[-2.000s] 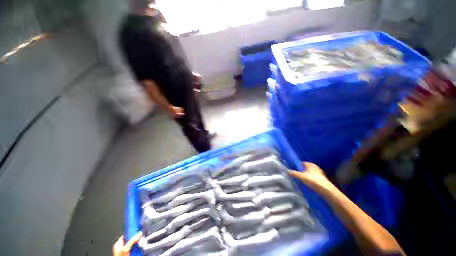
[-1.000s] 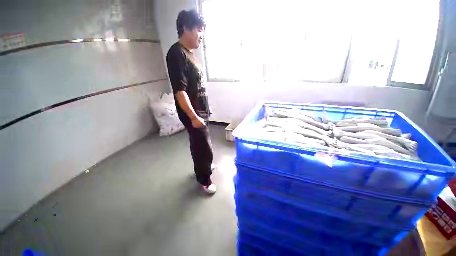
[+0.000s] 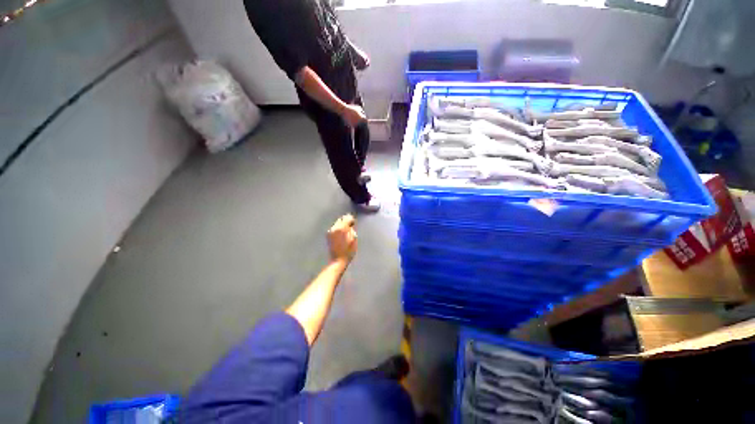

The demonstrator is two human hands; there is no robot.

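Note:
My left hand (image 3: 342, 239) is raised over the floor at the middle, small in view, its fingers partly curled. No object shows in it. My right hand is not in view. At the right, a blue crate (image 3: 550, 199) tops a stack and holds pale grey moulded parts (image 3: 488, 145) in two side-by-side rows. A lower blue crate (image 3: 461, 389), cut off by the bottom edge, holds more such parts (image 3: 513, 385).
A person (image 3: 310, 74) in dark clothes stands left of the stack. A stuffed whitish sack (image 3: 211, 108) lies by the left wall. A blue crate (image 3: 99, 411) shows at the bottom left. Red-white boxes (image 3: 699, 232) and brown cardboard (image 3: 683, 277) are at the right.
Two seconds ago both my hands held a parts-filled crate; one second ago no hand showed. Now my left arm reaches into view without a crate. The view has tilted down.

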